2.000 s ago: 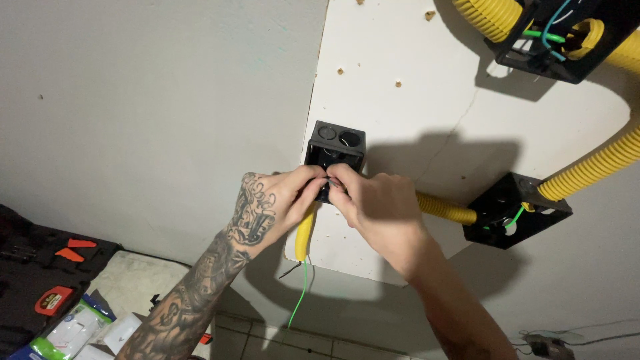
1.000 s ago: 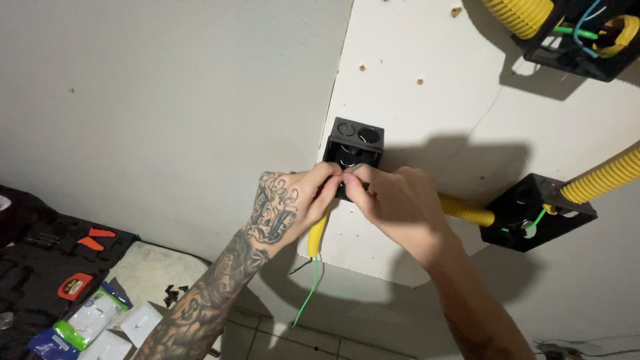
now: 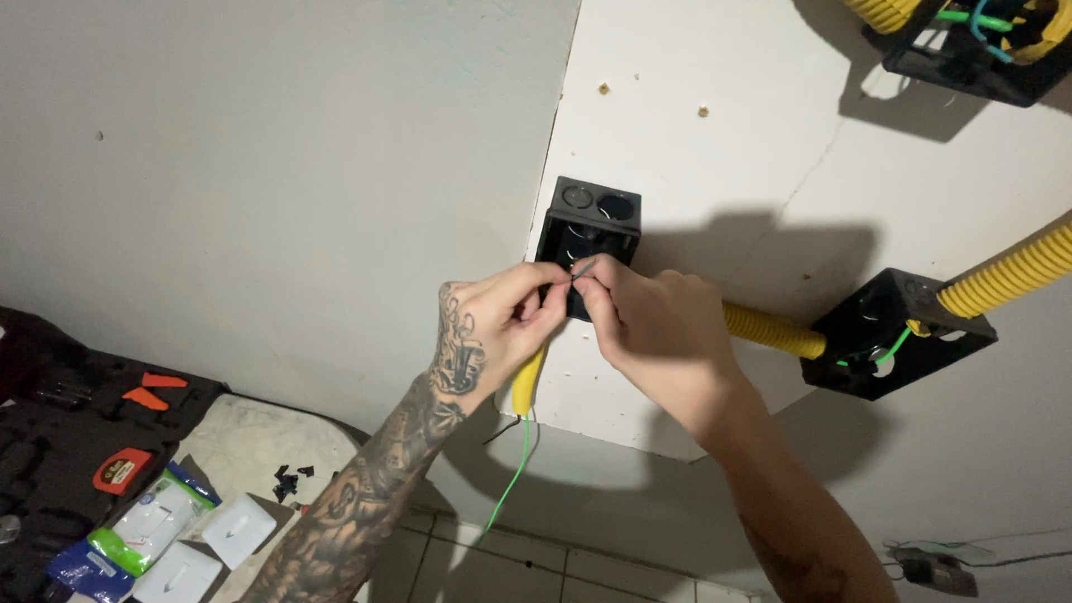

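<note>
A black plastic electrical box (image 3: 597, 205) is mounted on the white panel, its open face partly behind my fingers. My left hand (image 3: 511, 318) pinches a thin dark wire (image 3: 584, 269) between thumb and forefinger at the box's front. Fingertips of my right hand (image 3: 653, 322) grip the same wire just beside them. Yellow conduit (image 3: 527, 385) hangs below the box, with a green wire (image 3: 525, 456) and a dark wire (image 3: 502, 430) coming out of its lower end. Where the pinched wire leads inside the box is hidden.
To the right, yellow corrugated conduit (image 3: 770, 330) joins a second black box (image 3: 888, 343); another box (image 3: 988, 50) is at the top right. At lower left lie a black tool case (image 3: 50, 444), a red tape measure (image 3: 122, 470), a plastic packet (image 3: 155, 519) and white cover plates (image 3: 239, 530).
A wire end now shows between my fingertips. Both hands stay together at the front of the box.
</note>
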